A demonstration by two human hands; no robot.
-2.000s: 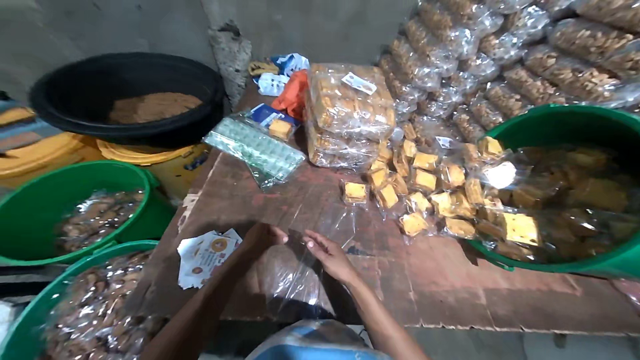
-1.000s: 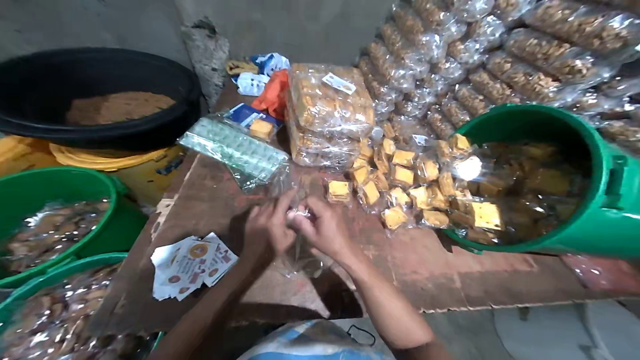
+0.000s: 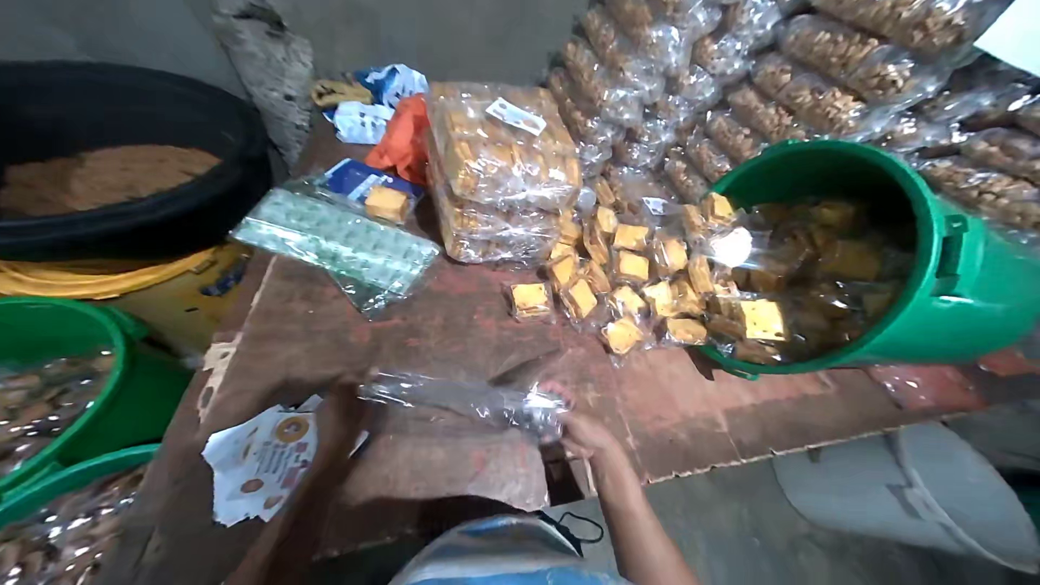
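Note:
A clear plastic bag (image 3: 455, 406) stretches between my hands over the brown table. My right hand (image 3: 581, 422) grips its bunched end on the right. At the bag's left end is my left hand (image 3: 345, 414), dark and blurred, beside the printed paper labels (image 3: 264, 463); its fingers are hard to make out. Small wrapped square yellow snacks (image 3: 630, 268) lie heaped beyond my right hand, spilling from a tipped green bucket (image 3: 967, 276). Large packs of the same snacks (image 3: 504, 171) stand stacked at the back. A packet of green-patterned plastic (image 3: 341, 236) lies left of them.
Bags of brown snacks (image 3: 812, 89) are piled along the wall. A black tub (image 3: 203, 195) sits on a yellow drum at the left, above green buckets (image 3: 122, 382) of wrapped goods. A pale container (image 3: 902, 487) stands below the table's front edge at right.
My hands, close together around the plastic one second ago, are now apart with the clear bag drawn out between them. My left hand has moved left, toward the paper labels.

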